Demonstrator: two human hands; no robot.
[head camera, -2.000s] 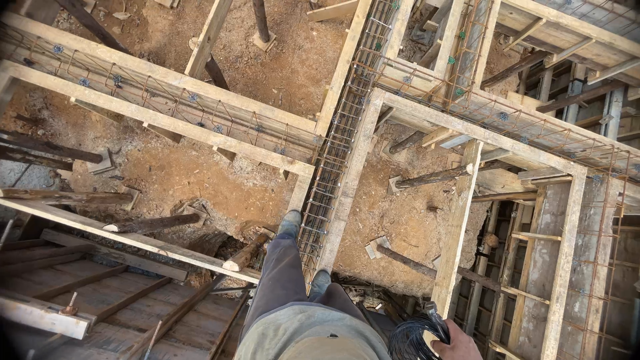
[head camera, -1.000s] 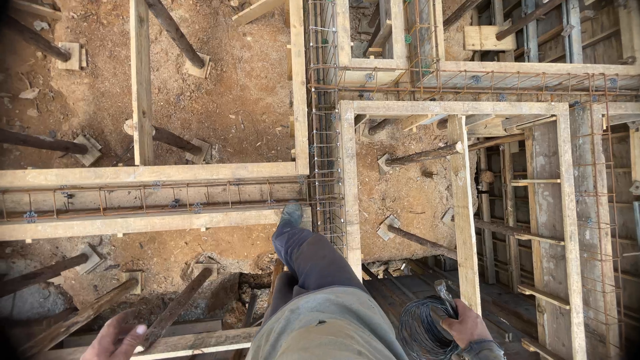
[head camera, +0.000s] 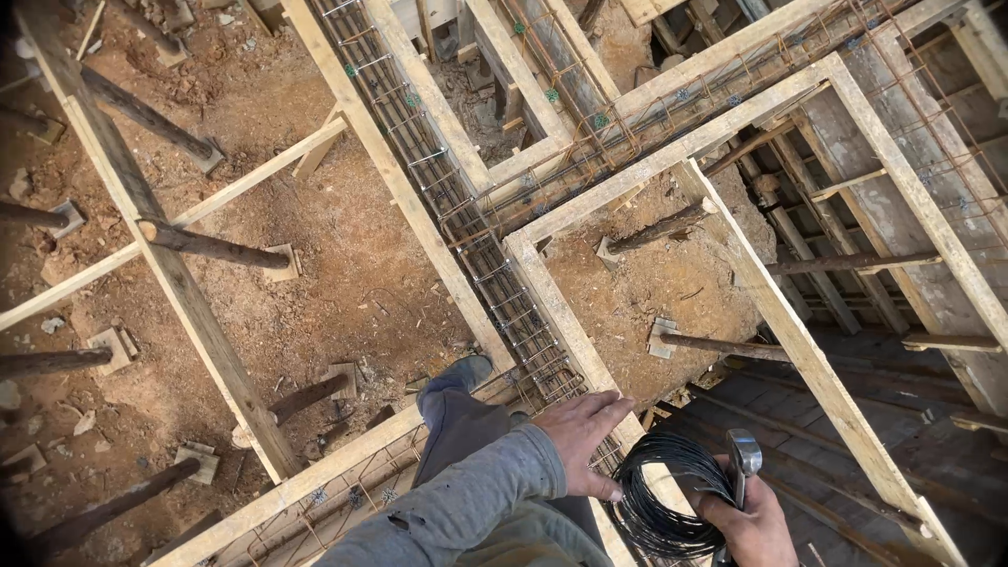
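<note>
My right hand (head camera: 744, 512) is closed around a coil of black wire (head camera: 665, 492) and a metal hand tool (head camera: 743, 453) with a rounded, shiny head, whose exact kind I cannot tell. Just left of the coil, my left hand (head camera: 587, 441) has its fingers apart and nothing in its grasp; its thumb is close to the wire, and whether they touch is unclear. Beneath it runs a rebar cage (head camera: 508, 295) with closely spaced stirrups, set between timber formwork boards (head camera: 567, 315). My shoe (head camera: 470, 372) is on the formwork at the corner left of the cage.
Deep openings drop to reddish soil (head camera: 354, 244) on both sides of the beam form. Round timber props (head camera: 213, 246) stand on small wooden pads. A loose-looking plank (head camera: 819, 354) spans the right opening. Thin rebar (head camera: 929, 102) sticks out at the upper right.
My left hand has moved from the lower left across my body to beside the wire coil. My right hand still holds the coil and tool. The view has turned.
</note>
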